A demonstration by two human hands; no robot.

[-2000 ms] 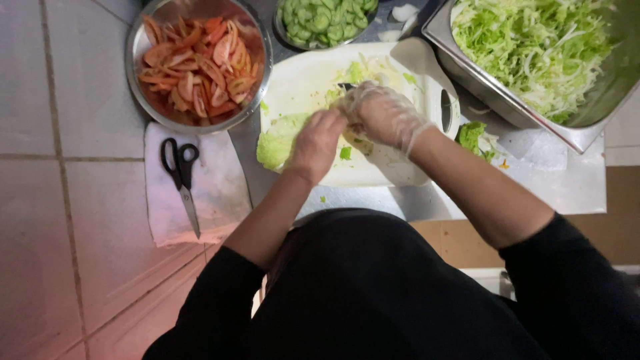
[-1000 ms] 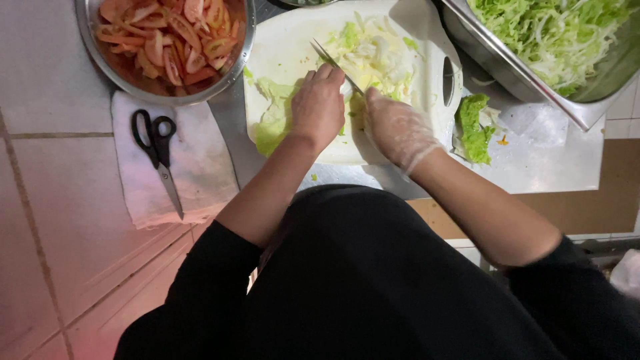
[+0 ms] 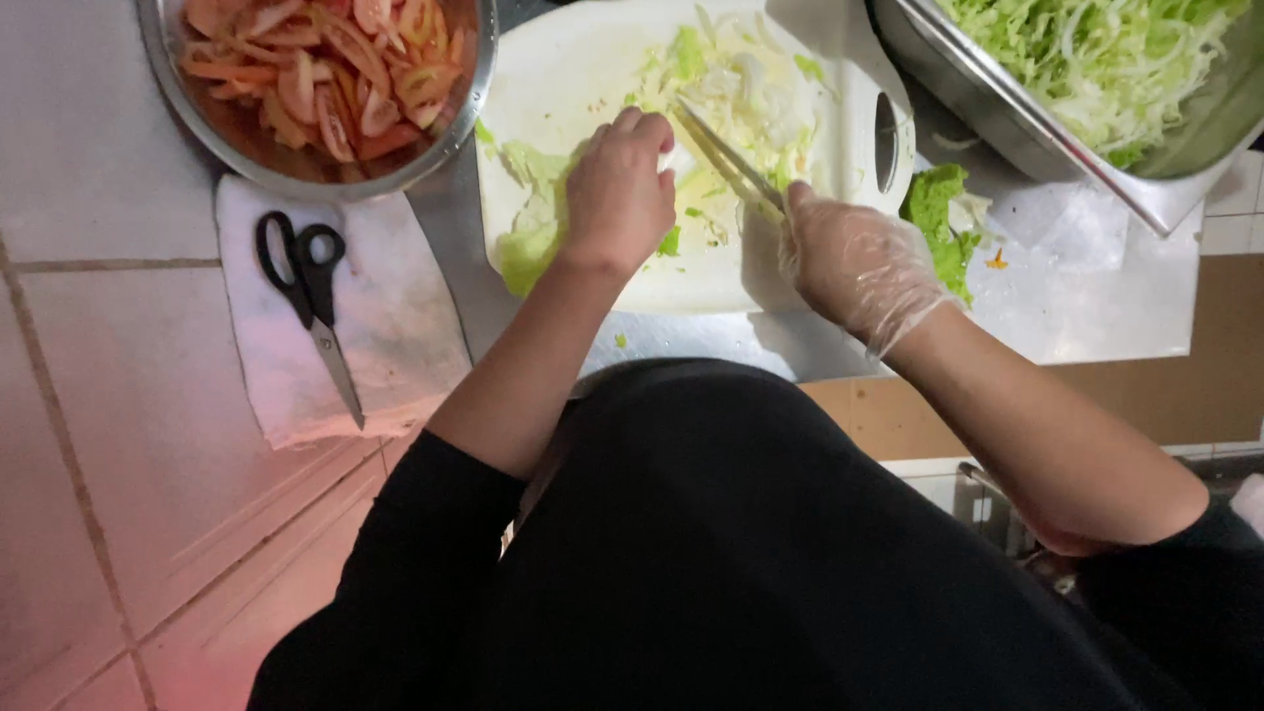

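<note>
My right hand [image 3: 859, 257], in a clear plastic glove, grips a kitchen knife [image 3: 733, 156], its blade slanting up and left over a white plastic cutting board [image 3: 553, 69]. Bare, my left hand [image 3: 624, 193] rests with curled fingers on the board's left half, just left of the blade; whether it holds a piece is hidden. Pale green lettuce leaf pieces [image 3: 528, 252] lie under and left of that hand. Beyond the knife, shredded lettuce [image 3: 755, 89] spreads over the board.
Sliced tomatoes [image 3: 336, 79] fill a steel bowl [image 3: 370, 188] at upper left. Black-handled scissors [image 3: 314, 286] lie on a white cloth [image 3: 395, 326] below it. At upper right a steel pan [image 3: 1096, 178] holds shredded lettuce. A green leaf scrap [image 3: 938, 222] lies right of the board.
My hands, close together two seconds ago, are now apart, with the knife blade in plain view between them. The left hand's fingers have come away from the blade since one second ago.
</note>
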